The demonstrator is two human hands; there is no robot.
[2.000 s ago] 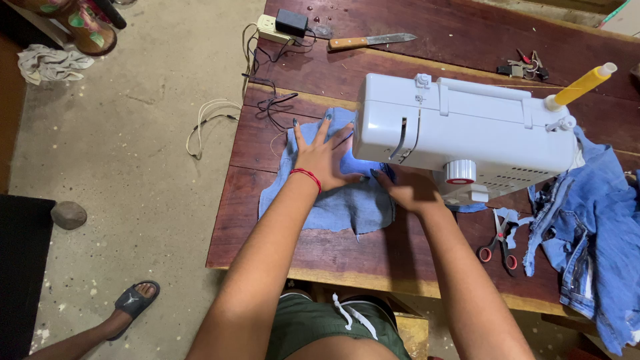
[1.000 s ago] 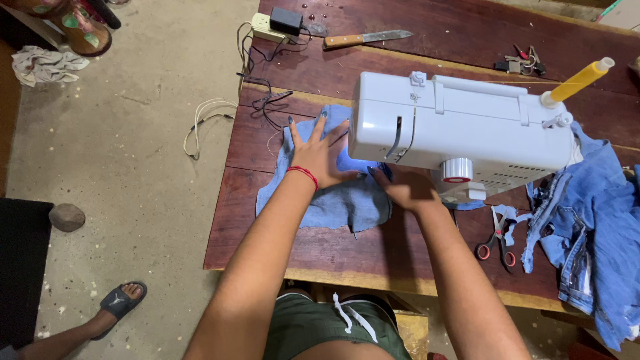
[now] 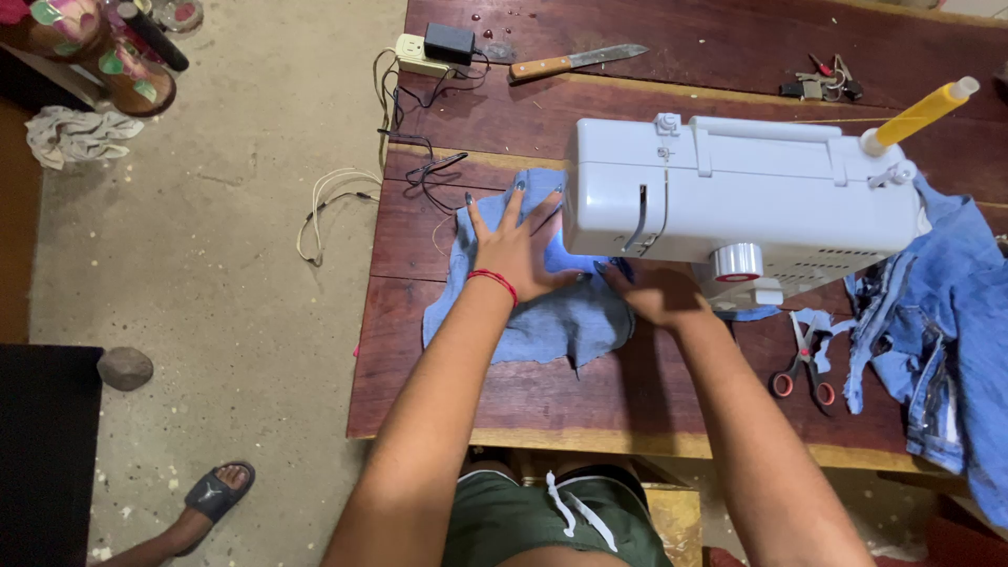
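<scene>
A white sewing machine (image 3: 740,189) stands on the wooden table, its lamp lighting a piece of blue denim (image 3: 543,335) beneath its left end. My left hand (image 3: 512,252) lies on the denim with fingers spread, left of the machine's head. Close to the lit spot, my right hand (image 3: 657,287) rests at the cloth's right edge, its thumb near my left thumb; the machine hides part of its fingers. The needle and presser foot are out of sight under the machine's head. A spool of yellow thread (image 3: 921,114) is on top at the right.
Scissors (image 3: 803,362) and denim scraps lie right of my right forearm, beside a heap of blue denim (image 3: 976,307). Toward the back are a knife (image 3: 579,61), a power strip (image 3: 417,55) with an adapter and cords, and keys (image 3: 827,83). Another person's sandaled foot (image 3: 220,492) is at lower left.
</scene>
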